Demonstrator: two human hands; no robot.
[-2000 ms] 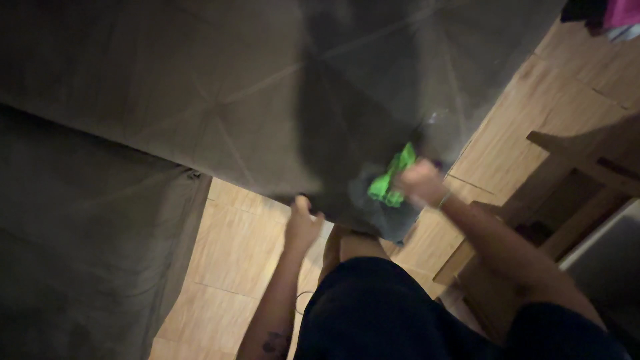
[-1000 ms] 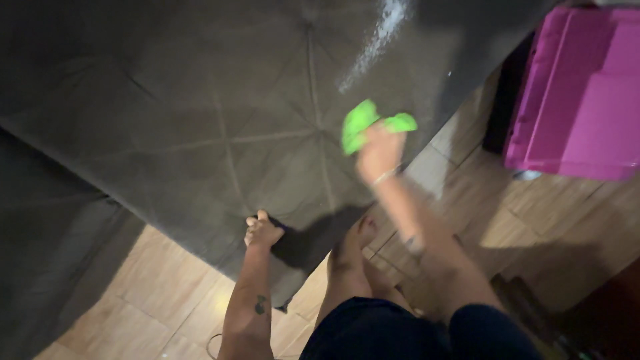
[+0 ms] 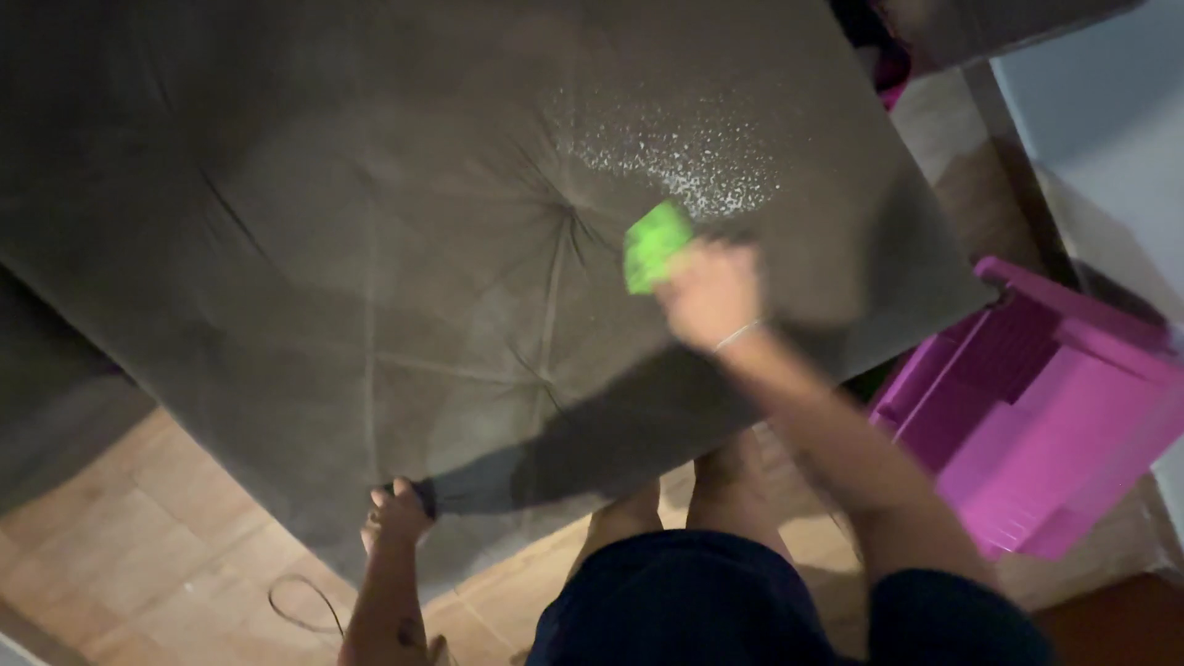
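A green cloth [image 3: 655, 248] is in my right hand [image 3: 714, 289], low over the grey-brown tufted upholstery [image 3: 444, 277]. The hand is blurred. White foamy droplets [image 3: 717, 176] lie scattered on the fabric just beyond the cloth. My left hand [image 3: 398, 514] is at the near left part of the same upholstery, its fingers curled beside a small dark thing that I cannot make out. Whether it grips that thing is not plain.
A pink plastic bin [image 3: 1045, 416] stands at the right, beside the upholstery's corner. Another dark upholstered piece [image 3: 55, 407] is at the far left. A thin cable [image 3: 305, 606] loops on the tiled floor [image 3: 185, 527] at the lower left.
The view has shifted a lot. The green cloth stays in my right hand and is now close to the white droplets. More of the pink bin's inside shows than one second ago.
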